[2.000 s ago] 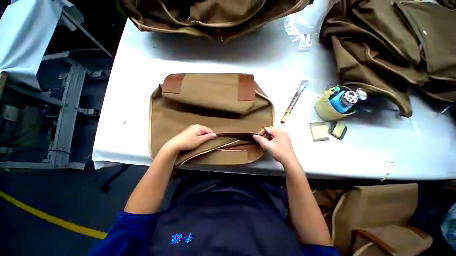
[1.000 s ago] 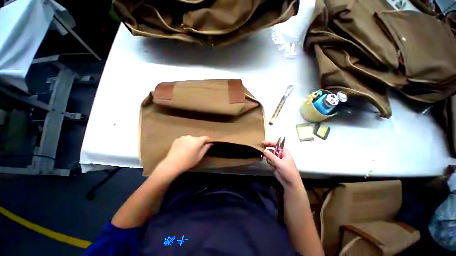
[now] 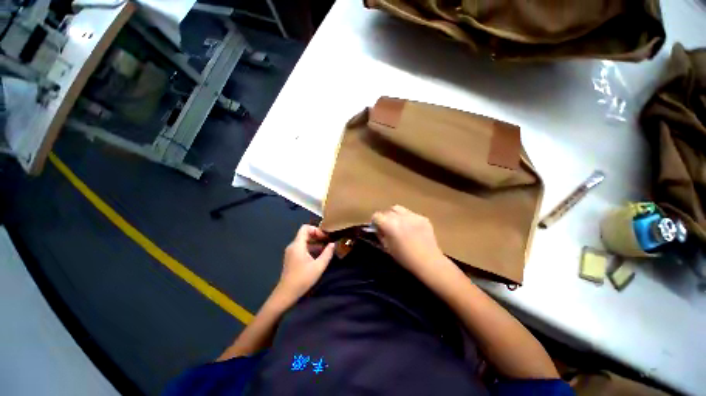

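A tan bag body point(image 3: 437, 189) with two red-brown leather patches lies on the white table, its near edge at the table's front edge. My left hand point(image 3: 304, 259) pinches the bag's near left corner, just off the table edge. My right hand point(image 3: 406, 236) is closed at the near edge, right of my left hand. A small silver tip, looking like the thread snips point(image 3: 373, 228), shows at its fingertips; the rest is hidden in the palm. A small orange-brown tab shows between the hands.
A slim pen-like tool point(image 3: 571, 199), a yellowish cup point(image 3: 619, 232) with a blue bottle, and two small blocks point(image 3: 593, 264) stand or lie right of the bag. Brown bags point(image 3: 534, 27) lie at the back and far right. Clear plastic point(image 3: 610, 91) lies between them. A machine table stands at far left.
The view has turned towards the left. Both hands have moved to the bag's near left corner. The right hand has left the right side, and the wide opening no longer shows.
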